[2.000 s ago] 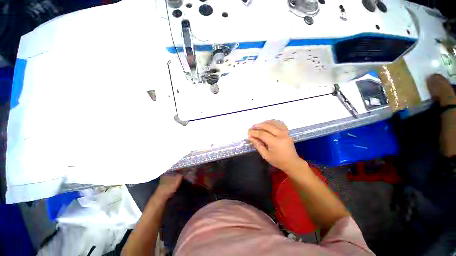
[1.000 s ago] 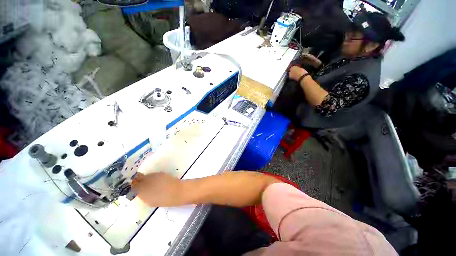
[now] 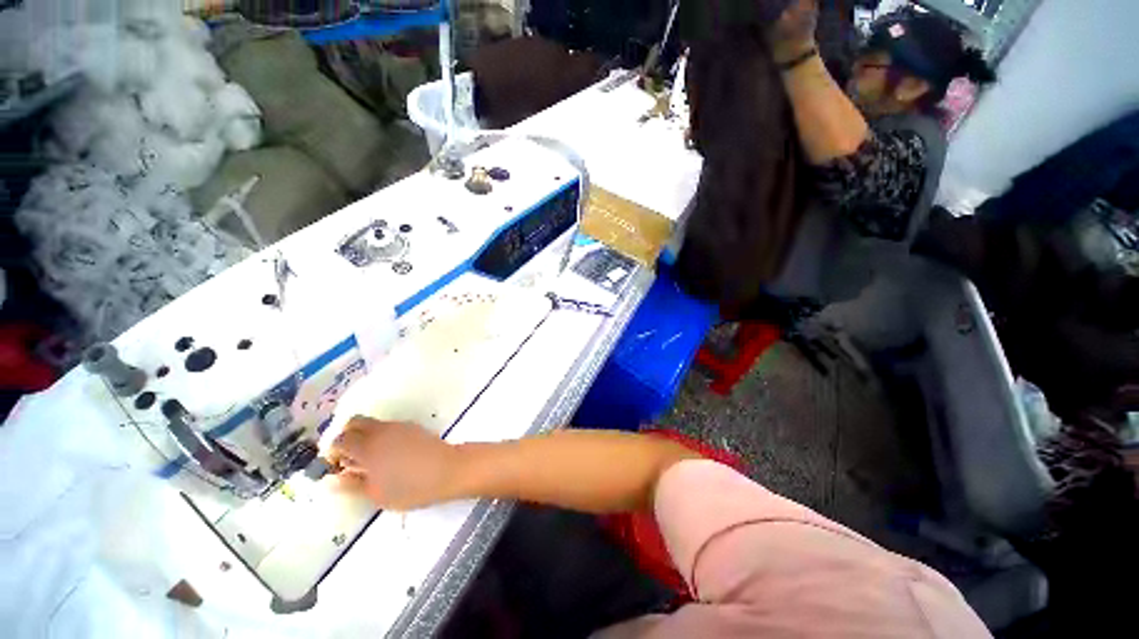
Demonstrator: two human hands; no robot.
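The white sewing machine [image 3: 412, 256] with a blue stripe lies diagonally across the table. My right hand [image 3: 390, 462] is beside the needle area, its fingertips close to the dark round tension part [image 3: 296, 457]; whether they hold anything is too small to tell. The presser foot area [image 3: 250, 481] is just left of my fingertips. The pale machine bed [image 3: 294, 537] is outlined by a dark line. White fabric [image 3: 63, 537] lies at the left end of the table. My left hand is not in view.
Slim dark metal snips [image 3: 581, 305] lie near a small dark box [image 3: 603, 266] and brown tape [image 3: 625, 225]. A blue bin [image 3: 650, 343] hangs below the table edge. A red stool [image 3: 643, 537] is under my arm. Another person [image 3: 874, 150] sits at right, holding dark fabric [image 3: 737, 162].
The view has swung towards the right since the earliest frame. My right hand went from the table's front edge to the needle area. My left hand left view. The other person has raised dark fabric.
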